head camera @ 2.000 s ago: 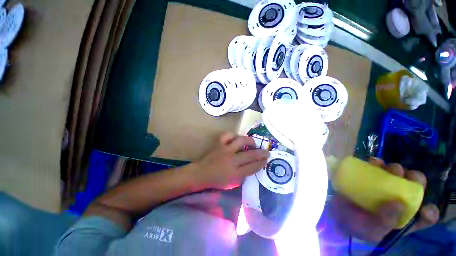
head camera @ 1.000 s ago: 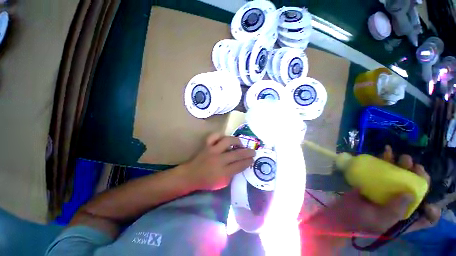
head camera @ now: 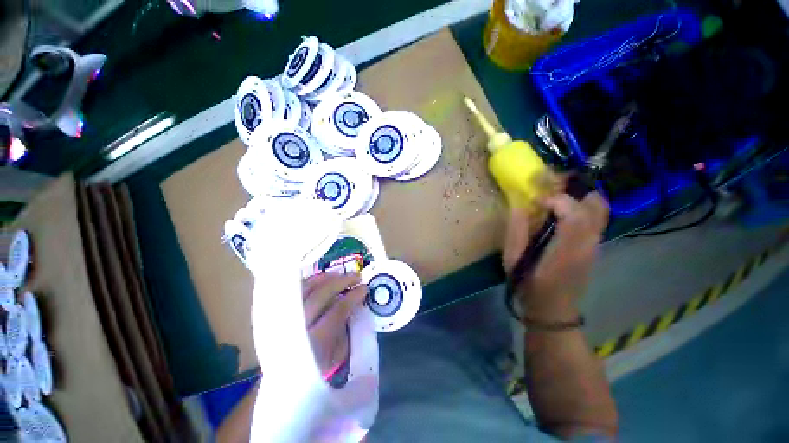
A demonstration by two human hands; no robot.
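Observation:
A white headphone [head camera: 281, 346], overexposed, stands close to the body. Its open earcup shows a green circuit board [head camera: 348, 253] and thin wires, over a pale cream support block [head camera: 365, 232]. My left hand [head camera: 329, 316] holds the headphone at this earcup, partly hidden behind the band, with its fingertips by the wires. A speaker plate [head camera: 382, 295] lies beside the fingertips. My right hand [head camera: 558, 238] holds a yellow glue bottle [head camera: 517, 169], nozzle pointing away over the mat's right part. A dark pen-like tool with a cord [head camera: 538, 247], probably the soldering iron, is in the same hand.
Piles of speaker plates [head camera: 291, 150] stand on the cardboard mat [head camera: 415, 203]. A yellow tub [head camera: 512, 39] with white wadding and a blue bin [head camera: 554, 86] are at the upper right. Cardboard sheets [head camera: 112, 303] with more plates are at the left. Other headphones [head camera: 65, 78] lie at the upper left.
The view has turned and shifted right. My right hand has moved the glue bottle away from the headphone towards the blue bin. My left hand stays at the open earcup.

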